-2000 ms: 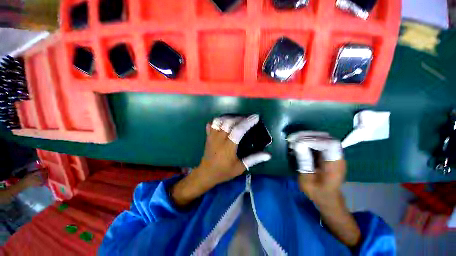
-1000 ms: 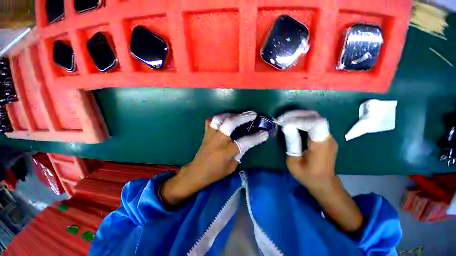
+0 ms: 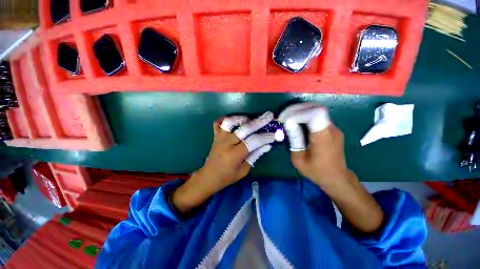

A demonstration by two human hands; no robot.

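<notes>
My left hand (image 3: 229, 149), with white covers on its fingertips, is closed around a small dark smartwatch body (image 3: 271, 127). The watch is mostly hidden by the fingers; a dark, glossy part with a bright spot beside it shows between them. My right hand (image 3: 318, 142), also with white finger covers, is at the right end of the watch, its fingers bent and close together. Whether it grips the watch or a thin tool cannot be seen. Both hands are over the green mat.
A red foam tray (image 3: 184, 83) holds several black watches beyond the hands, with an empty pocket mid-row. A paler foam tray (image 3: 100, 123) lies left. A white wipe (image 3: 392, 122) lies right of the hands. Thin sticks (image 3: 446, 20) are upper right. Dark glossy parts (image 3: 472, 139) lie far right.
The right hand has moved left, up against the watch. The watch, first showing its flat black face in the left hand, is now turned and more covered by fingers. The view has shifted slightly.
</notes>
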